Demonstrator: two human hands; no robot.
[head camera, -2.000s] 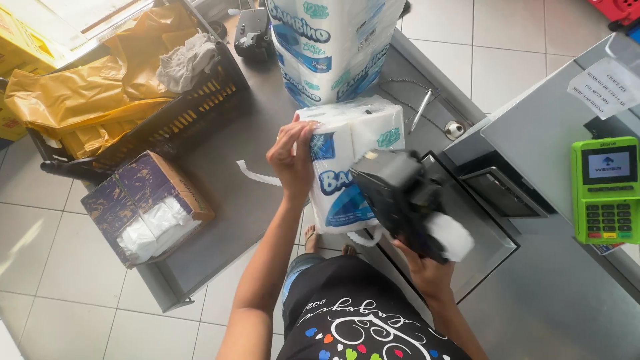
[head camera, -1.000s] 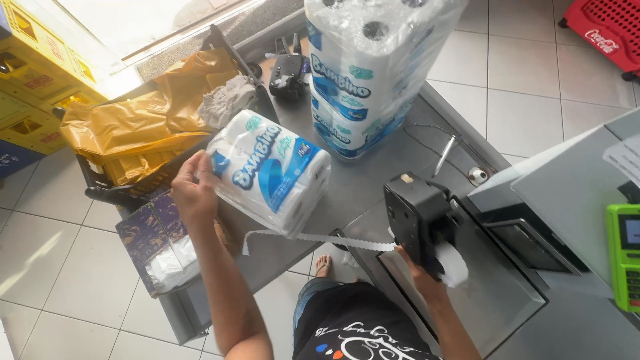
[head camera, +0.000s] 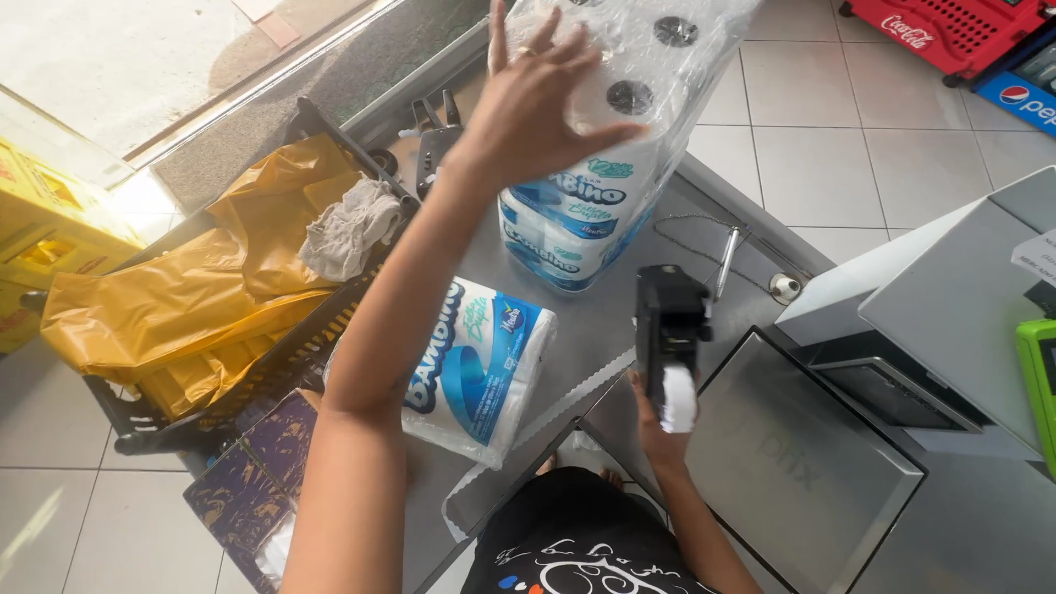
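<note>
My left hand (head camera: 536, 99), fingers spread, is over the top of a tall plastic-wrapped stack of toilet paper packs (head camera: 569, 223); whether it touches the wrap I cannot tell. In my right hand (head camera: 664, 429) is a black handheld price labeler (head camera: 670, 322) with a white label roll (head camera: 679, 400). A pale strip of backing paper (head camera: 569, 396) trails left from near the labeler across the metal counter (head camera: 610, 330). A single toilet paper pack (head camera: 483, 371) lies left of the labeler, partly behind my left forearm.
A black crate (head camera: 132, 429) holds yellow plastic (head camera: 190, 280) and a crumpled cloth (head camera: 353, 231). Behind my left arm is another black device (head camera: 436, 144). A patterned box (head camera: 247, 495) sits at lower left. To the right are a chained pen (head camera: 727, 262), a metal scale plate (head camera: 813, 462) and a green card terminal (head camera: 1038, 379).
My left hand has let go of the single pack, which now lies on the counter, and has moved to the tall stack. The labeler remains in my right hand.
</note>
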